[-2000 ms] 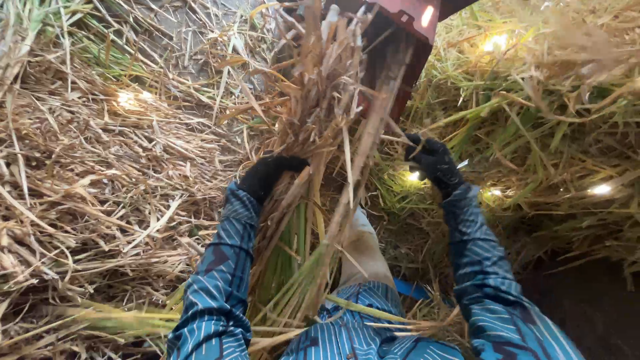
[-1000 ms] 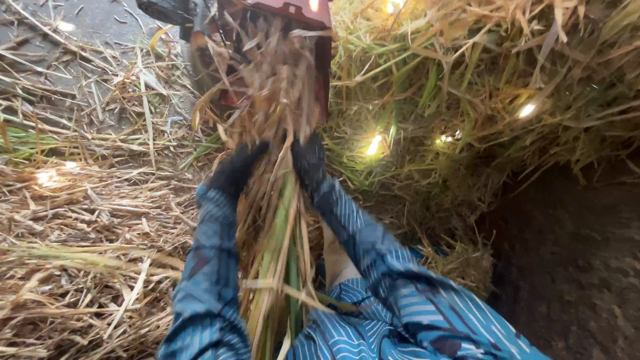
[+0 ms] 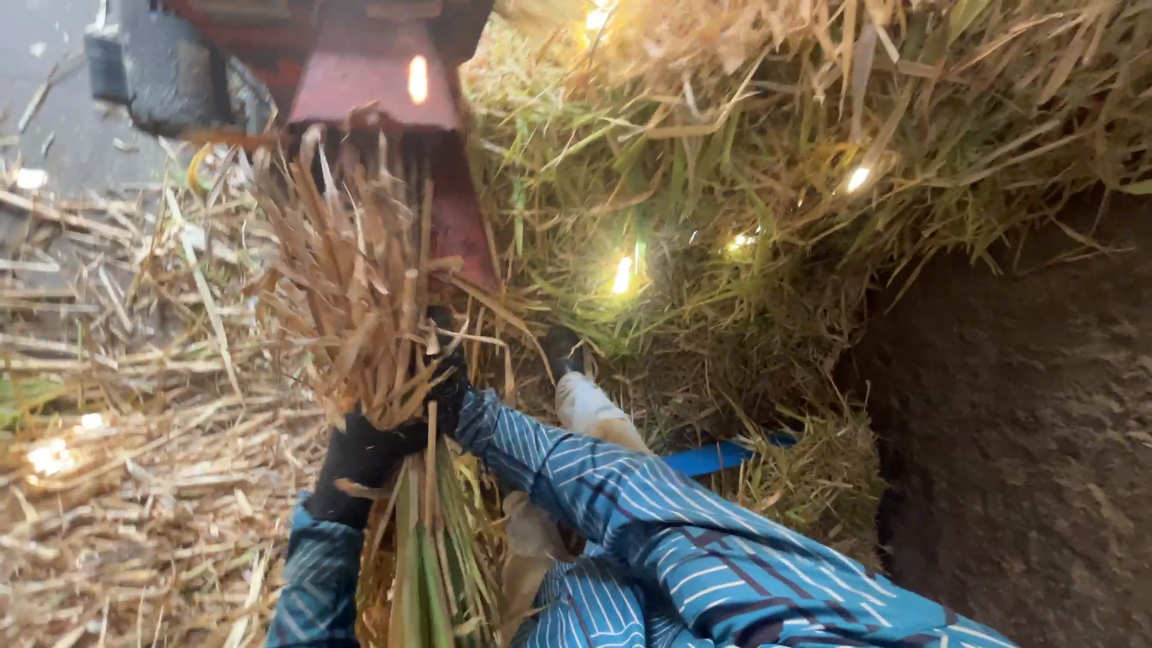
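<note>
A bundle of long dry stalks (image 3: 360, 297), brown and leafy at the top with green stems below, runs up toward a red metal machine (image 3: 378, 90) with a dark opening. My left hand (image 3: 364, 463), in a black glove, grips the bundle from the left, just below its leafy part. On the right side of the bundle, slightly higher, my right hand (image 3: 447, 373) in a black glove is closed around the stalks; its fingers are partly hidden. The leafy tops are in front of the machine's opening.
Cut dry stalks (image 3: 135, 531) litter the ground at left. A heap of green and yellow straw (image 3: 720, 162) rises at right beside a dark brown surface (image 3: 1017, 405). A blue strip (image 3: 711, 458) lies by my leg. A grey-black machine part (image 3: 171, 76) juts out at upper left.
Two seconds ago my right hand was apart from the main bundle, holding a thin stalk; now both hands are close together on the bundle. The view has shifted.
</note>
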